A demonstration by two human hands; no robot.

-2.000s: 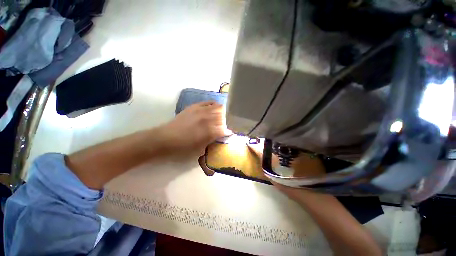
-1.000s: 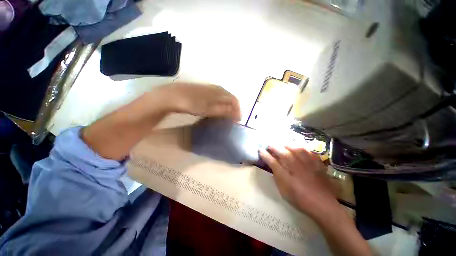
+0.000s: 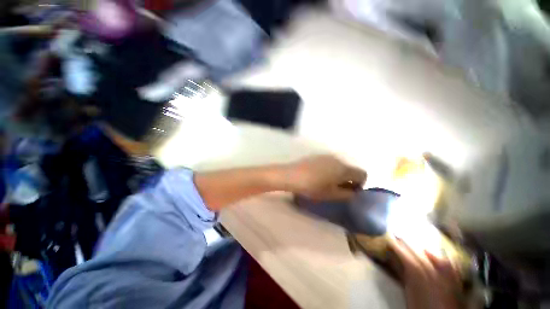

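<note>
The frame is blurred. A blue-grey fabric piece [image 3: 369,211] lies on the table in front of the sewing machine head [image 3: 506,175], partly in bright light. My left hand [image 3: 328,177] is at the piece's upper left edge, fingers bent onto it. My right hand [image 3: 425,265] is at its lower right, fingertips in the glare close to the piece; whether they hold it cannot be told. The needle area is lost in glare and blur.
A dark stack of pieces [image 3: 264,108] lies on the white table [image 3: 338,72] beyond my left forearm. A blue-grey heap [image 3: 214,36] and a pale strip [image 3: 172,81] are at upper left. Blurred dark and blue items fill the far left.
The view has swung left, so everything sits further right in the picture. Against the oldest frame, the piece has come out from under the machine head. My left hand stays at it.
</note>
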